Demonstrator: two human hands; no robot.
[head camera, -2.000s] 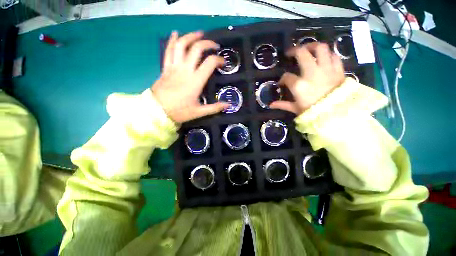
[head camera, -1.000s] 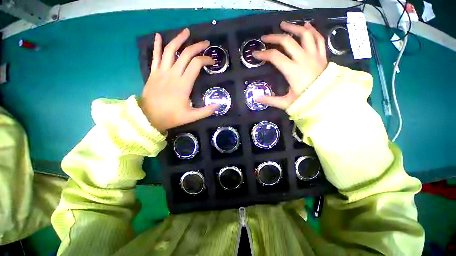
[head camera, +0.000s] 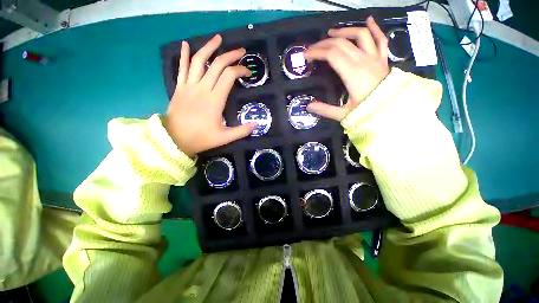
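Note:
A black foam tray (head camera: 239,239) holds round silver-rimmed watch heads in square pockets. My left hand (head camera: 204,109) is spread over its left part, index fingertip at a top-row watch (head camera: 252,70) with green marks, thumb on a lit watch (head camera: 255,119) below. My right hand (head camera: 354,68) is spread over the upper right, a fingertip at a watch (head camera: 296,62) with a white patch, thumb at the edge of a lit watch (head camera: 304,112) below it. Neither hand holds anything. The lower-row watches, such as one at the front (head camera: 272,210), are dark. My hands and right sleeve hide some pockets.
A white label (head camera: 422,39) lies on the tray's upper right corner. Right of it are a pale-blue stick (head camera: 455,112) and a white cable (head camera: 466,112). A red item (head camera: 34,57) lies far left on the teal mat (head camera: 100,77). Another person's yellow-green sleeve (head camera: 20,207) is at left.
The tray has shifted left in view, and my right hand has moved left to the second column. The top two watches now show green marks and a white patch; the two below are brighter.

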